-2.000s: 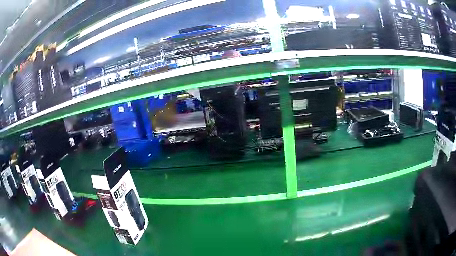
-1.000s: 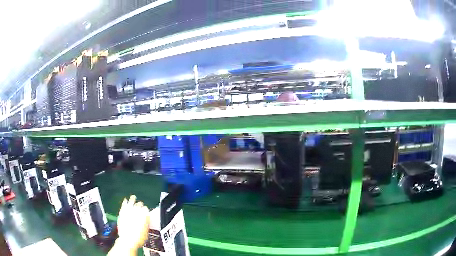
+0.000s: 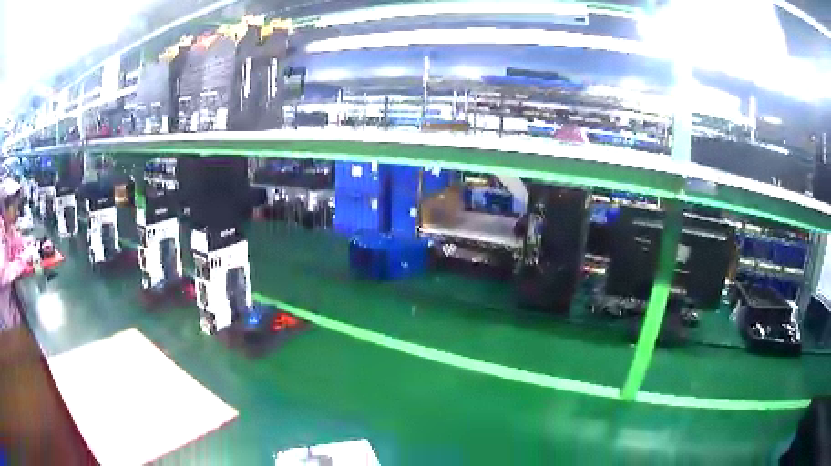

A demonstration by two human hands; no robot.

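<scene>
Neither of my hands is in view. A white box-like piece is cut off by the bottom edge; whether a hand holds it is hidden. The nearest upright printed carton stands left of centre with its black top flap raised. A small blue-and-black piece lies flat at its foot beside a red one. Another printed carton stands behind it, with more in a row going back to the left.
A pale work mat lies at lower left. A person in pink is at the far left edge. A green post and shelf stand ahead. A dark shape is at the lower right edge.
The view has swung left. The hand seen at the nearest carton has left the picture, and that carton no longer stands in its place. A white piece now shows at the bottom edge.
</scene>
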